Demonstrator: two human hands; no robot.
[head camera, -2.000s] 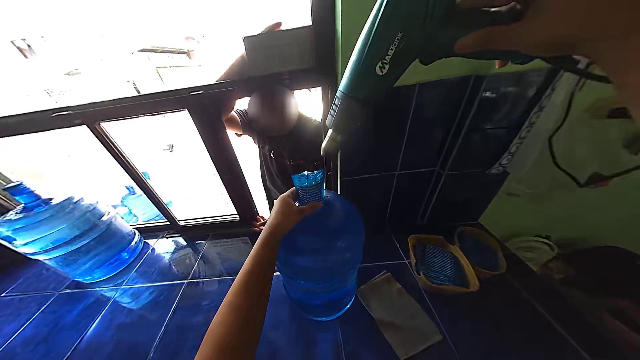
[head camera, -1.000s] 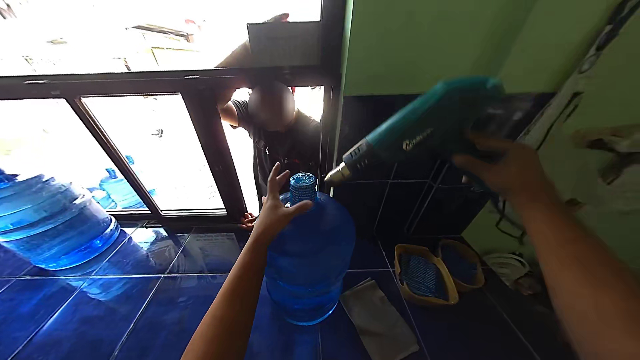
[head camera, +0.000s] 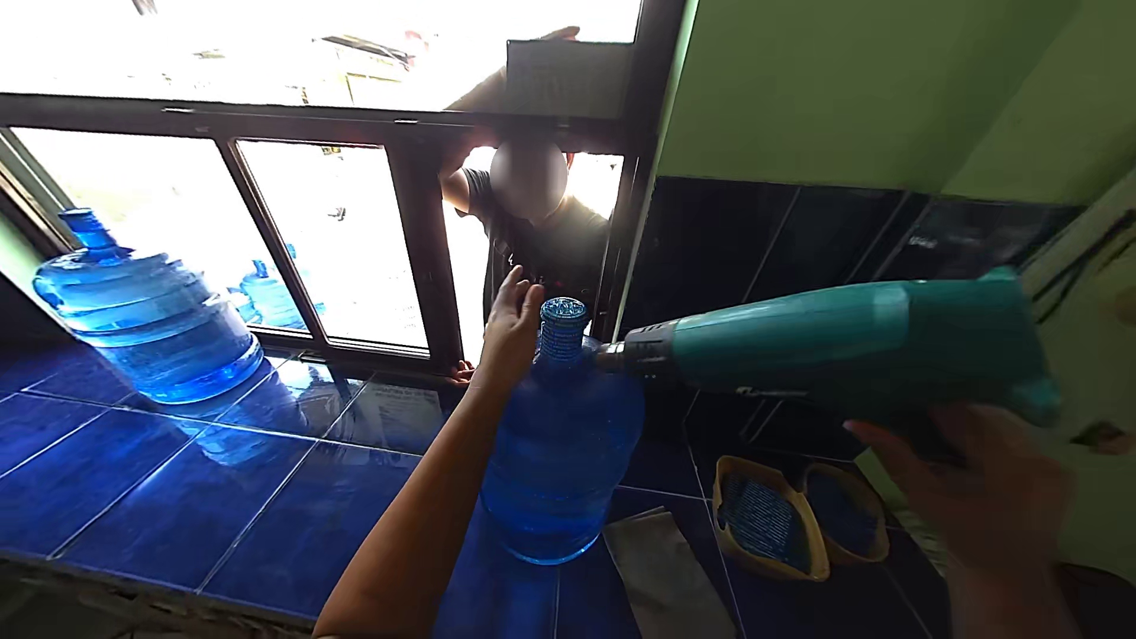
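Note:
A large blue plastic water bottle (head camera: 564, 453) stands upright on the blue-tiled counter. Around its capped neck (head camera: 563, 330) is a printed plastic seal. My left hand (head camera: 513, 330) is at the left side of the neck, fingers raised and apart; whether it touches the neck is unclear. My right hand (head camera: 967, 484), blurred, grips the handle of a green Mailtank heat gun (head camera: 825, 337). The metal nozzle points left, close to the right side of the neck, just below the cap.
Another blue water bottle (head camera: 160, 324) stands on the counter at left. A person (head camera: 550, 240) leans at the window opening behind the bottle. A folded cloth or paper (head camera: 666, 577) lies right of the bottle, beside a cut yellow container (head camera: 770, 519) holding blue seals. Dark tiles cover the lower wall.
The heat gun has swung from above the neck down to its right side, now nearly level. My left hand has let go of the neck and its fingers have spread.

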